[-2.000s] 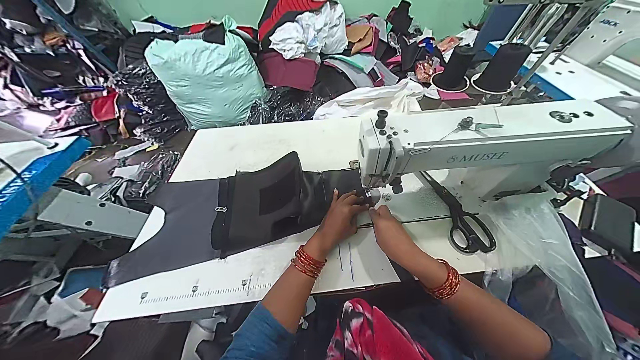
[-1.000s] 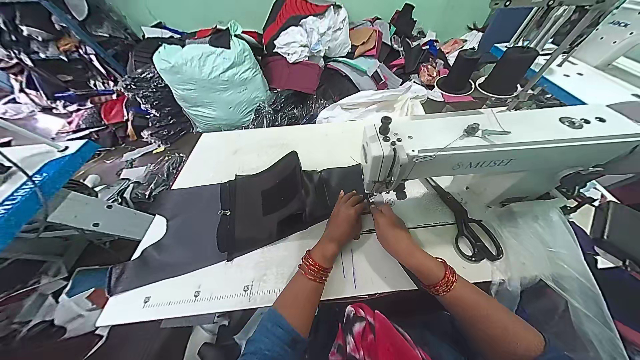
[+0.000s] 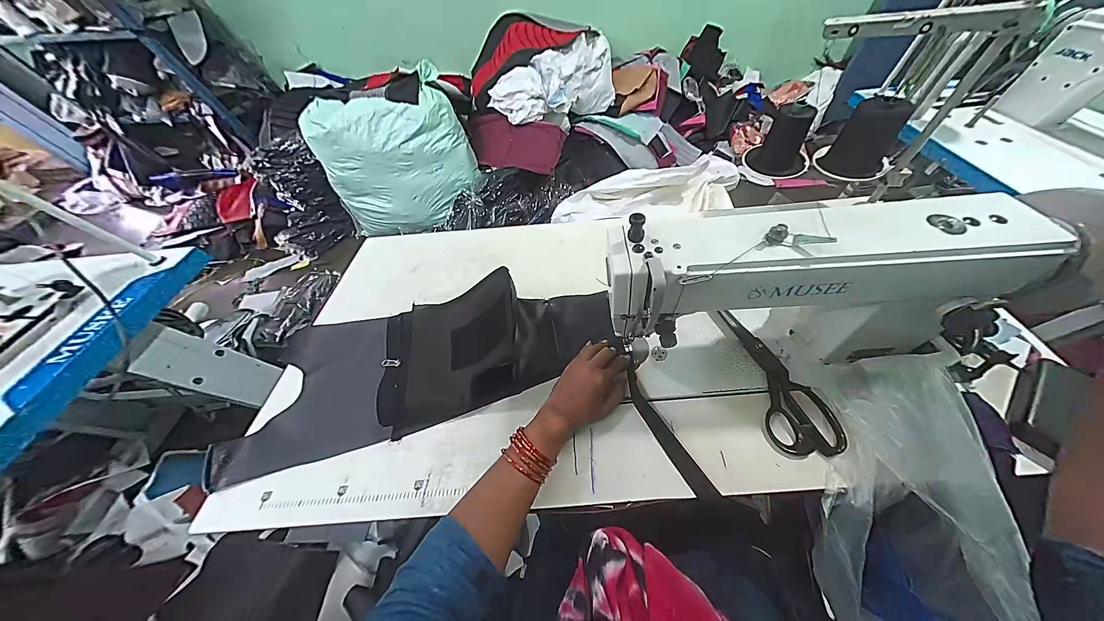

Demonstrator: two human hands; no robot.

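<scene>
My left hand (image 3: 595, 379), with red bangles at its wrist, has its bunched fingers on the edge of a black fabric piece (image 3: 483, 336) beside the presser foot (image 3: 631, 345) of a white Musee sewing machine (image 3: 828, 267). The piece lies leftward over the bed, with a small metal buckle or slider (image 3: 391, 363) on it. From the needle area a narrow black strip (image 3: 668, 440) runs down over the table's front edge. Only my right forearm shows at the far right edge; the hand itself is hidden. Black-handled scissors (image 3: 798, 418) lie right of the needle area.
Clear plastic sheeting (image 3: 914, 457) hangs at the table's right front. Black thread cones (image 3: 871, 134) stand behind the machine. A pale green bag (image 3: 392, 159) and heaped fabric scraps (image 3: 522, 147) lie beyond the table. Another blue-edged machine table (image 3: 121, 319) stands at left.
My right hand has left the needle area, and its arm is now at the far right edge. The black strip shows where that hand was. My left hand stays by the presser foot.
</scene>
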